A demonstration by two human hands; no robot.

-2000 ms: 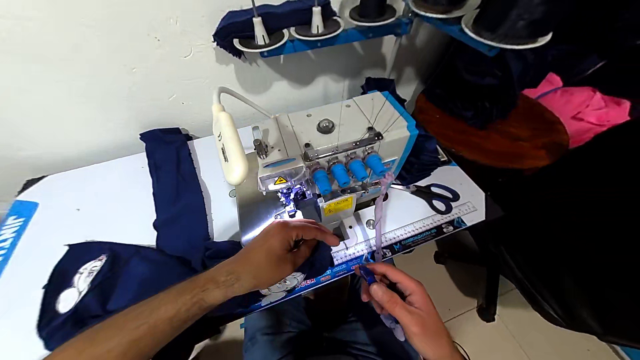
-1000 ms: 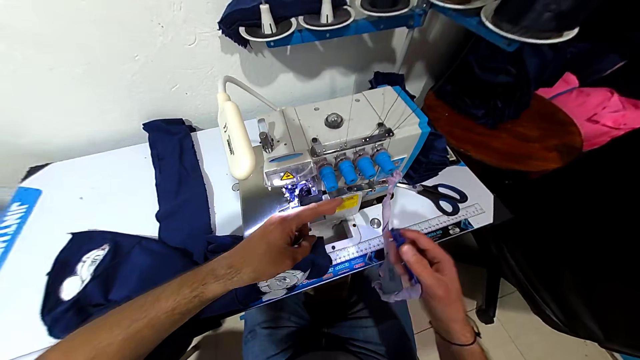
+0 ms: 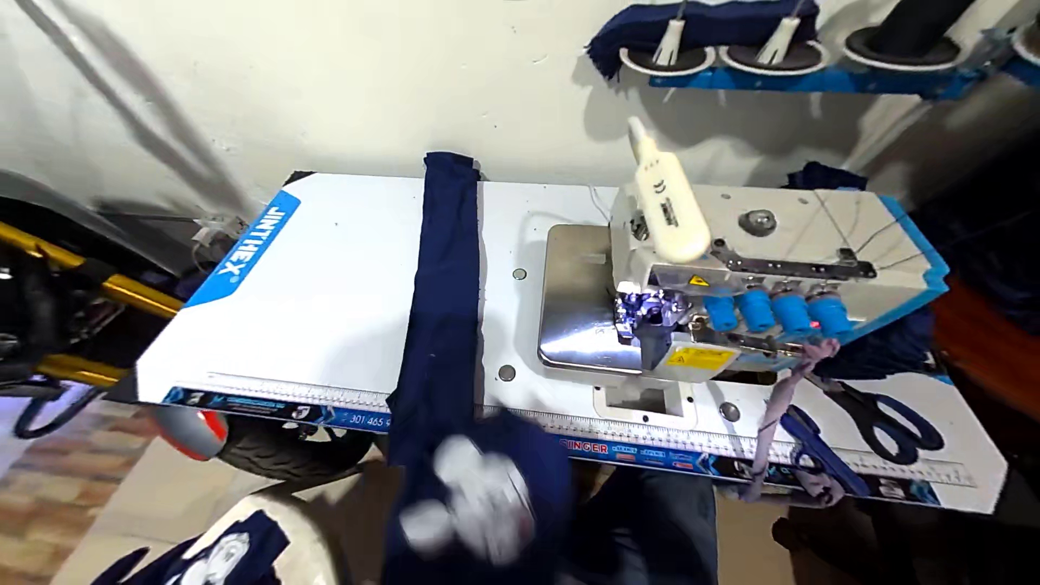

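Note:
Neither of my hands shows in the head view. A navy fabric piece with a white print (image 3: 479, 496), blurred, hangs at the table's front edge above my lap. A long navy fabric strip (image 3: 445, 284) lies across the white table, its near end meeting that piece. To the right stands an overlock sewing machine (image 3: 780, 244) with blue tension dials, its lamp lit by the needle area. Blue-handled thread snips (image 3: 821, 451) lie at the front edge beside a lilac cloth strip (image 3: 776, 414) that hangs from the machine.
Dark-handled scissors (image 3: 886, 418) lie right of the snips. A ruler scale (image 3: 699, 439) runs along the table's front. Thread stands (image 3: 772, 57) are above the machine. At lower left, a round pale seat or stool (image 3: 305, 528) bears printed navy pieces; a yellow-framed wheeled vehicle (image 3: 138, 292) is beyond.
Both hands have left the view. The blue snips, in my right hand before, now lie at the table edge. The printed navy fabric has moved off the tabletop's left part. The view has swung left.

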